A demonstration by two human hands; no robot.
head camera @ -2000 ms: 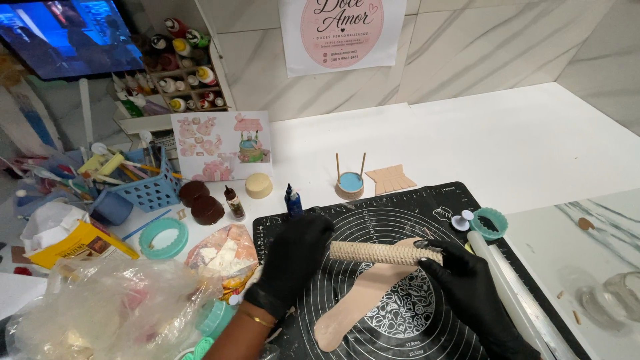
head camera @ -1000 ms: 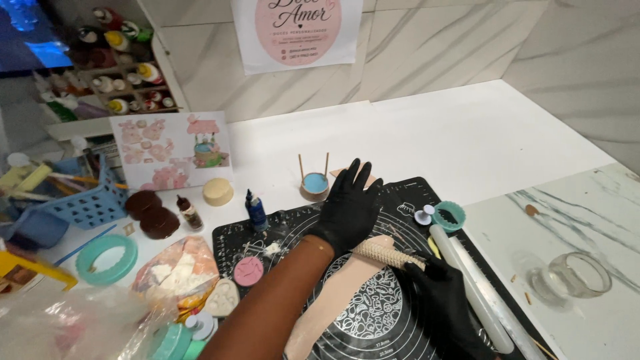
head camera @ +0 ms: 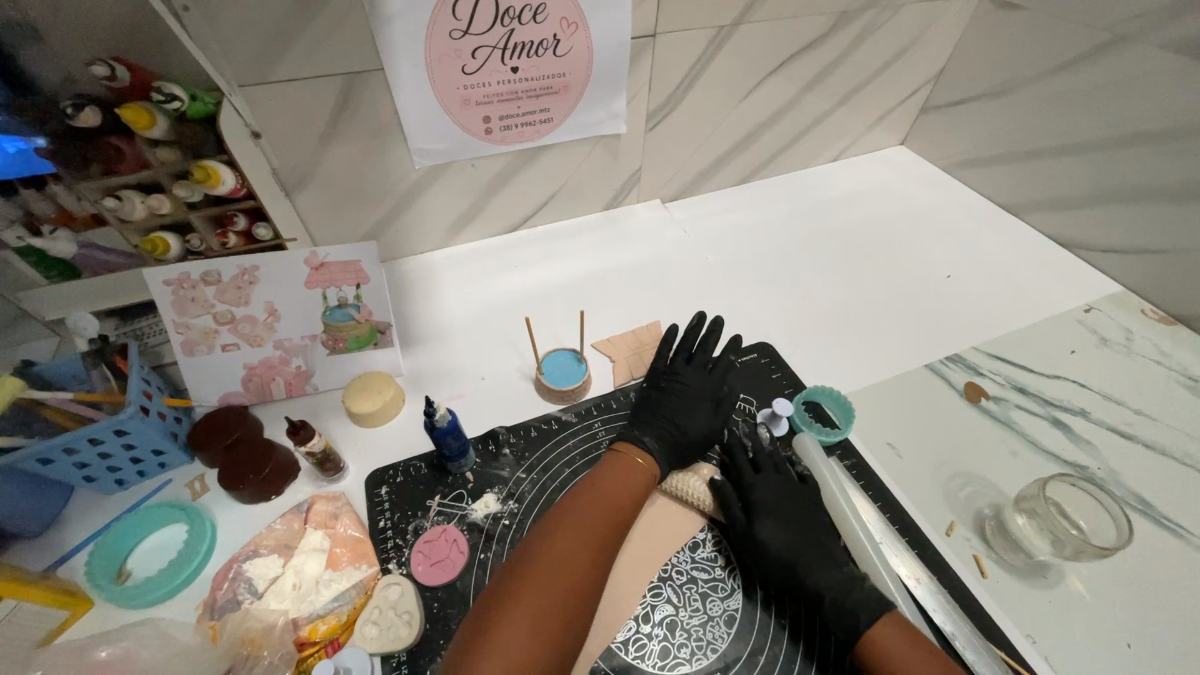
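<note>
My left hand (head camera: 682, 398), in a black glove, reaches over the far edge of the black mat (head camera: 525, 469) with its fingers spread and nothing seen in them. Just below it, a textured cream rolling pin (head camera: 692, 487) lies across a strip of beige rolled paste (head camera: 623, 562). My right hand (head camera: 778, 506), also gloved in black, rests at the right end of that pin, its fingers extended; its palm side is hidden. Past my left hand are a scored beige paste piece (head camera: 628, 352) and a small round tub with a blue top (head camera: 563, 370) and two upright sticks.
Left of the mat are a teal scalloped ring (head camera: 150, 553), a bag with white powder (head camera: 300, 572), brown discs (head camera: 253, 464) and a blue basket (head camera: 103, 431). A blue bottle (head camera: 448, 436) stands on the mat. On the right are a white rolling pin (head camera: 858, 525) and a glass jar (head camera: 1069, 520).
Two seconds ago both hands were at the ends of the textured pin. My left hand has left it and moved toward the far side of the mat. The view has shifted.
</note>
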